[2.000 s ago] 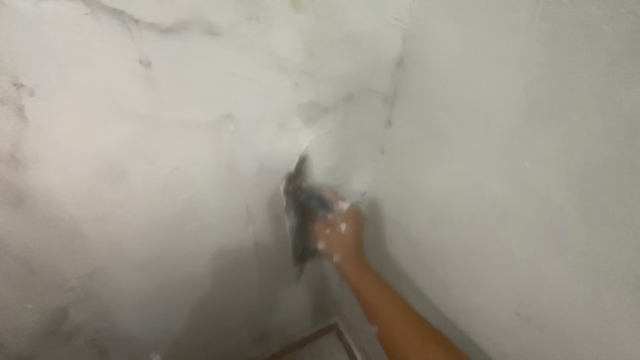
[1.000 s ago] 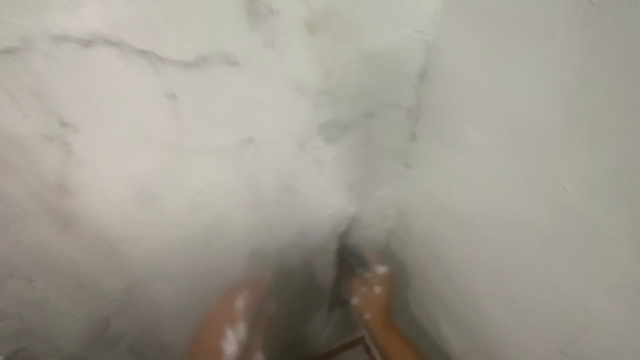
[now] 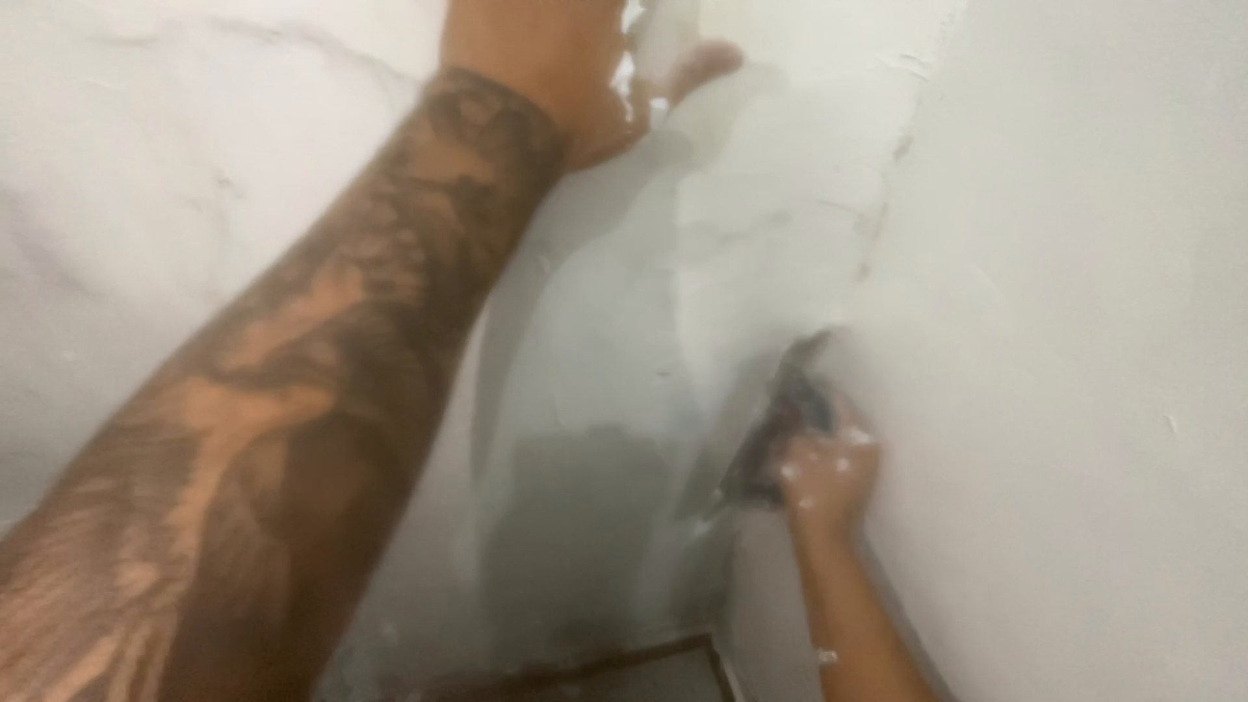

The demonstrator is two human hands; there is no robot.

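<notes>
My right hand [image 3: 829,468], spotted with white compound, is closed on the handle of a plastering trowel [image 3: 770,439]. The blurred, dark trowel is tilted against the plastered wall [image 3: 604,361], close to the inside corner. My left hand [image 3: 595,88] is raised at the top centre, with white compound along its edge and the thumb stretched out to the right. Its fingers run out of view, so whether it holds anything is hidden. The tattooed left forearm covers much of the wall on the left.
A second wall [image 3: 1072,370] meets the first at a corner right of centre. Low in view is a brown-edged frame or ledge [image 3: 624,671], partly cut off. Grey cracks and patches mark the left wall [image 3: 224,127].
My left arm has come up from the bottom edge and now reaches across the left side to the top. The right hand still holds the trowel near the corner.
</notes>
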